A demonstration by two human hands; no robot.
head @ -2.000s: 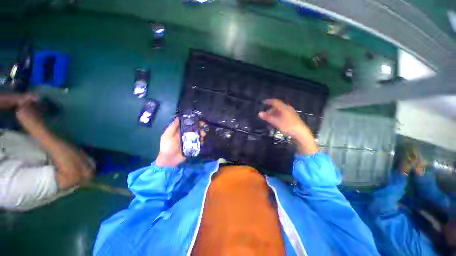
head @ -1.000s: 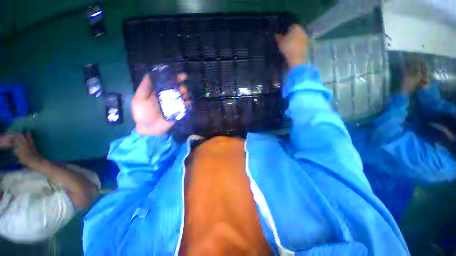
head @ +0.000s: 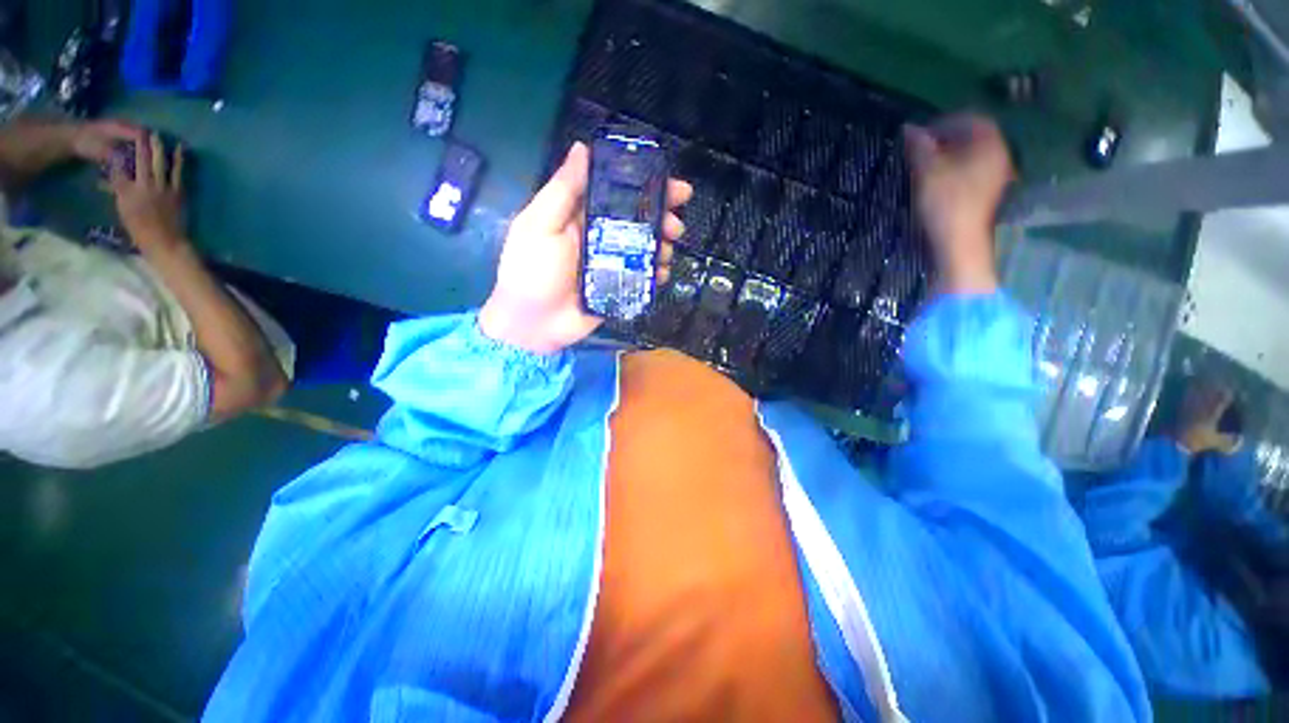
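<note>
My left hand holds a black phone body upright above the left part of the black blister tray. Silvery-blue circuitry shows on the phone body's lower half. My right hand is over the tray's right edge. It is blurred, its fingers are bent, and I cannot tell whether they pinch anything. The tray is shiny black with rows of rectangular pockets; small bright parts show in its nearer pockets.
Two phone bodies lie left of the tray. A clear blister tray is at the right. A blue bin is at the upper left. Neighbours' hands show at left and right. A small device lies at the upper right, near a grey rail.
The camera view has shifted. My left hand still holds the phone body, now more upright and clearer to see. My right hand, earlier over the tray's middle, is at its right edge.
</note>
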